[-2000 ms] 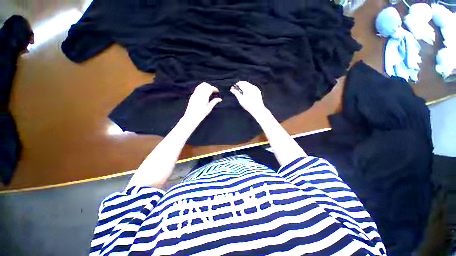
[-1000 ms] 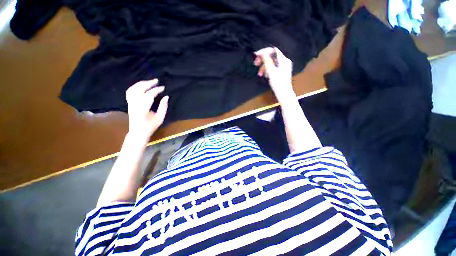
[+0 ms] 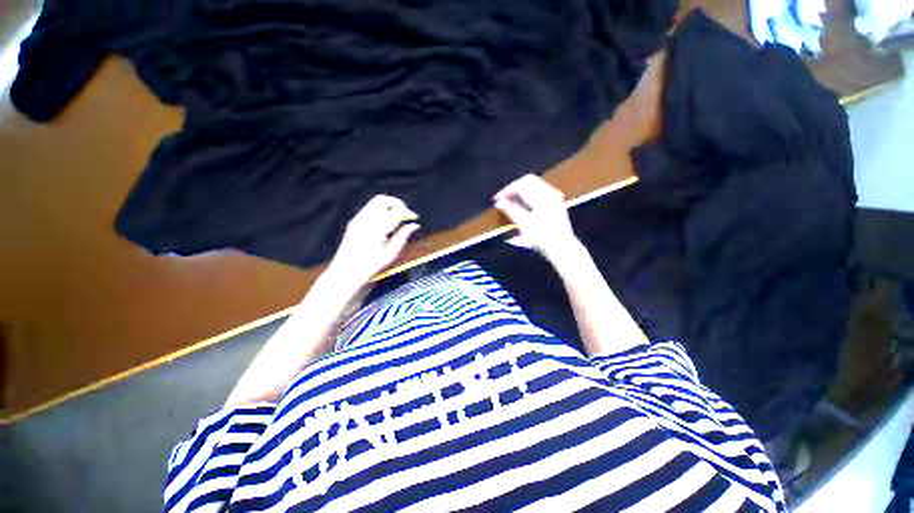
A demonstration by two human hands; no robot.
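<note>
A large black dress [image 3: 401, 110] lies spread on the table, its surface gathered and wrinkled. Its lower edge, the hem [image 3: 301, 263], curves along the side nearest me. My left hand [image 3: 376, 235] is at this edge with its fingers bent and the fingertips on or just over the cloth. My right hand [image 3: 536, 212] is at the hem's right part, near the table edge, with fingers curled. Whether it holds cloth or a small tool cannot be seen. A narrower sleeve [image 3: 65, 65] lies at the upper left.
The orange-brown table [image 3: 70, 261] has a yellowish front edge [image 3: 160, 358]. Another black garment [image 3: 762, 200] hangs over the front edge at right. Pale blue and white cloth bundles [image 3: 789, 22] lie at the upper right. Grey floor [image 3: 100, 451] shows at lower left.
My left hand has moved right and my right hand down to the hem near the table edge, so they are closer together. The dress's lower edge has shifted slightly toward me.
</note>
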